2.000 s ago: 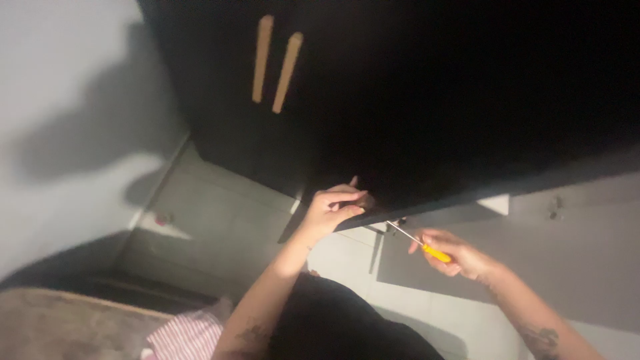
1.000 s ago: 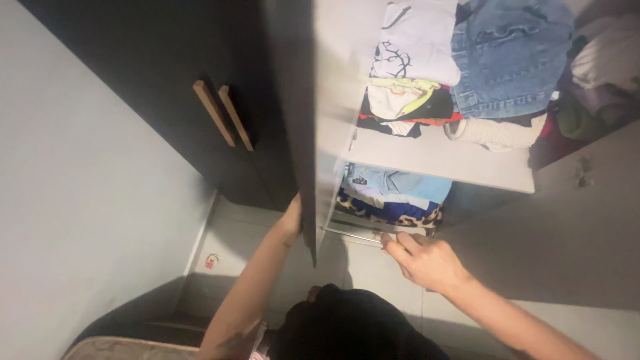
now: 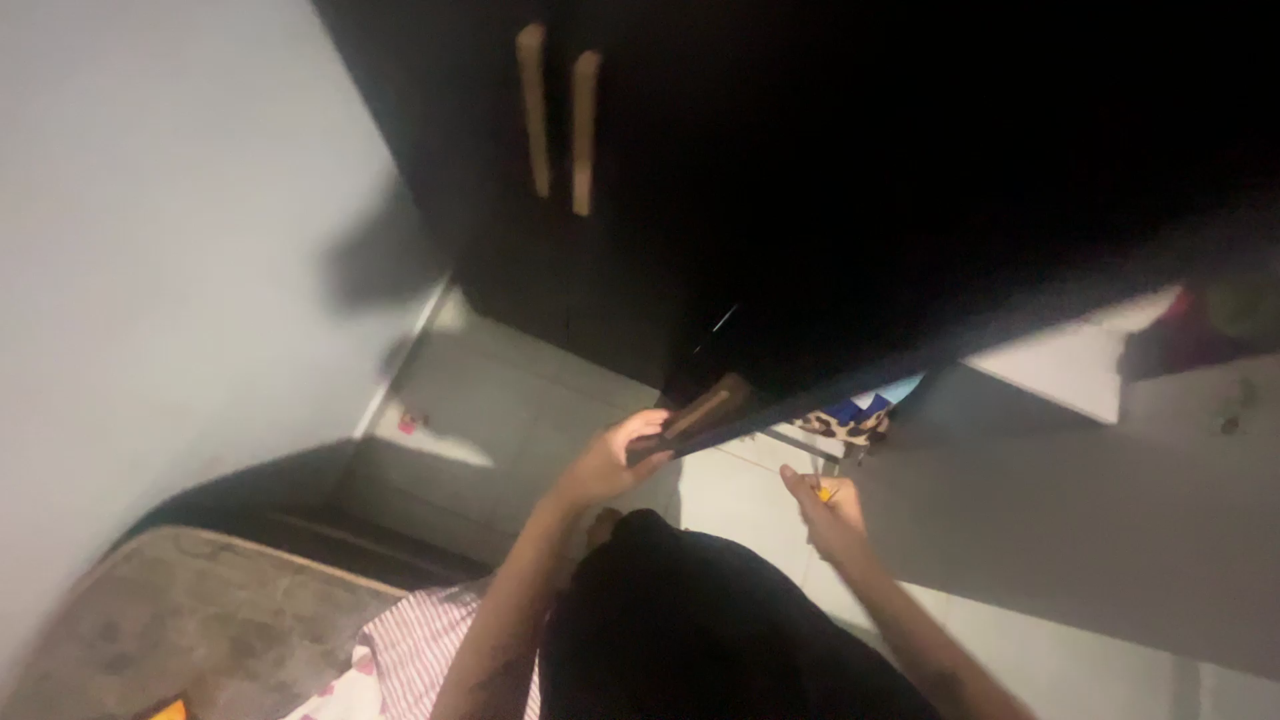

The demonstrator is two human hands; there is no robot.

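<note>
A dark wardrobe door (image 3: 850, 200) stands swung out across the upper view. My left hand (image 3: 620, 455) grips its edge near the lower corner, fingers on one side and thumb on the other. To the right of that edge, my right hand (image 3: 828, 500) is closed around a screwdriver with a yellow handle (image 3: 825, 494); its shaft is hard to make out. Folded clothes (image 3: 850, 418), one with a leopard print, show just past the door edge. Two wooden handles (image 3: 583, 135) are on the dark wardrobe front.
A pale wall (image 3: 180, 220) rises at the left, above a tiled floor (image 3: 540, 400). At the lower left, striped cloth (image 3: 420, 640) lies by a brown surface (image 3: 200, 600) with a light rim. A grey wardrobe panel (image 3: 1040, 510) is at the right.
The door was edge-on one second ago with the shelves of clothes in plain sight; now its dark face covers most of them. The view has shifted too.
</note>
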